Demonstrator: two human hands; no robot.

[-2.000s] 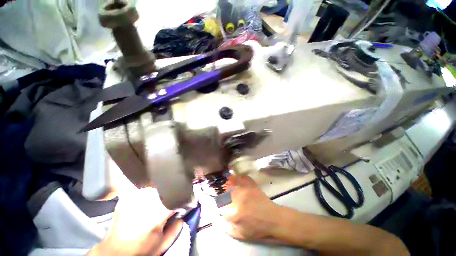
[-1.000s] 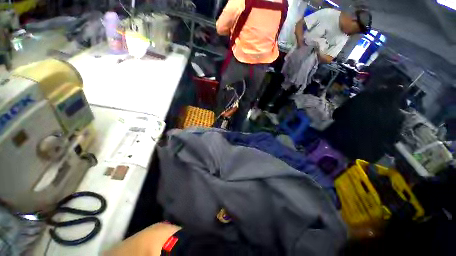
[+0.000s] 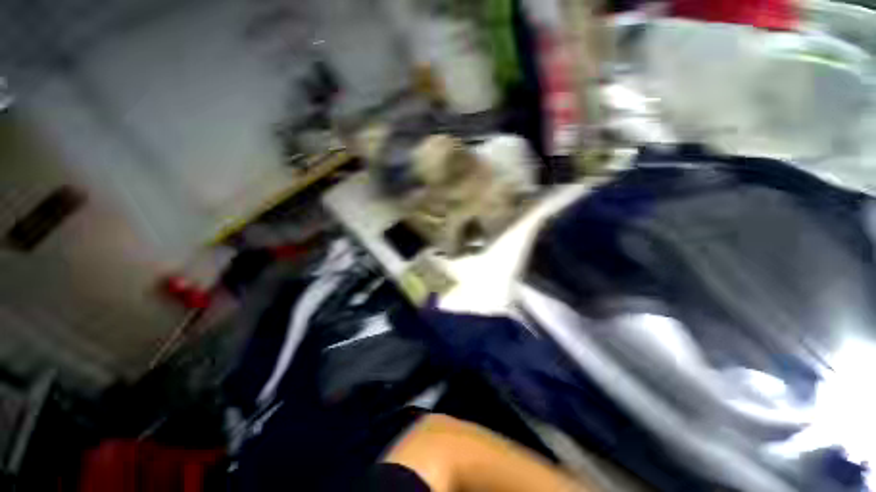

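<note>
The picture is strongly blurred. Garment pieces in navy and dark grey (image 3: pixel 711 245) lie heaped at the right, with pale strips (image 3: pixel 615 370) running through them. Navy cloth (image 3: pixel 567 380) reaches down towards the bottom centre. A bare forearm (image 3: pixel 480 456), apparently my left one, comes out of a dark sleeve at the bottom edge and leaves the picture there. My left hand is out of the picture. My right hand is also out of the picture. The needle area does not show.
A blurred beige machine-like shape (image 3: pixel 466 192) stands beyond the cloth on a pale table corner (image 3: pixel 480 283). Pale plastic or cloth (image 3: pixel 730 86) is heaped at the upper right. Dark bundles with white stripes (image 3: pixel 298 332) lie left of centre. A red thing (image 3: pixel 149 466) shows at the lower left.
The view has swung from the right side of the table to the left. The scissors, machine head and people have left the picture, and the heaped navy and grey cloth has come in.
</note>
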